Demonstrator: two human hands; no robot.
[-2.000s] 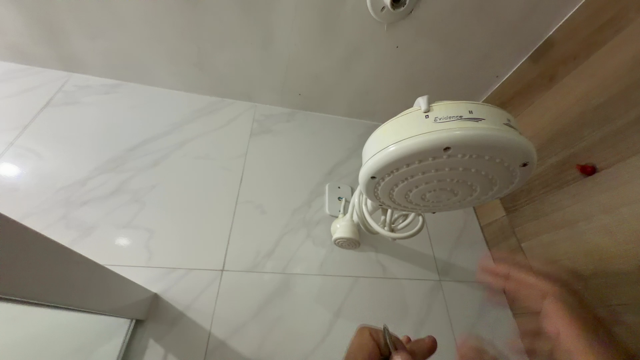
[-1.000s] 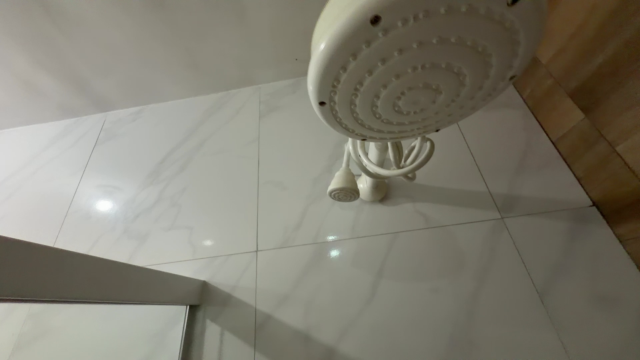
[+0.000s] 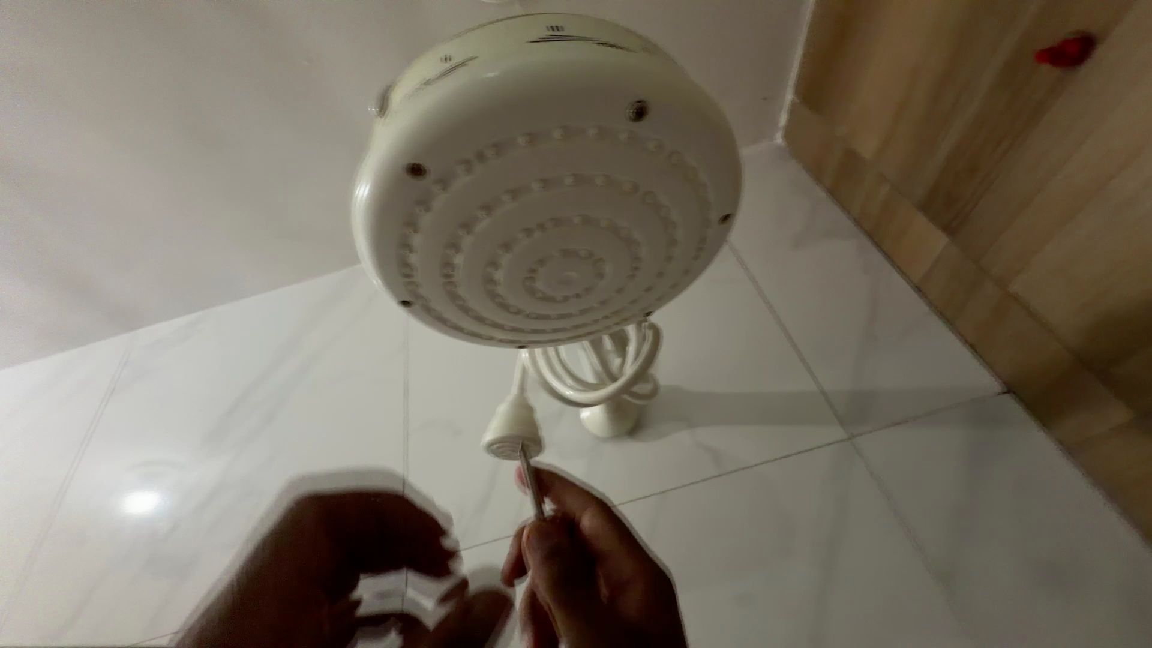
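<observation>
A round white electric shower head hangs overhead, its perforated face and several recessed screws showing. Below it my right hand holds a thin metal shaft upright, which looks like a screwdriver; its handle is hidden in the fingers. The tip overlaps the small white hand shower in the view; contact cannot be told. My left hand, blurred and dark, is to the left with fingers curled and apart, and nothing is seen in it.
A coiled white hose hangs by a white wall fitting behind the shower head. Marble-look tiles cover the wall. At the right is a wood-look wall with a small red object on it.
Both hands have come into view since one second ago, when neither showed. The view has shifted, and the small glass-panel frame at lower left is out of it.
</observation>
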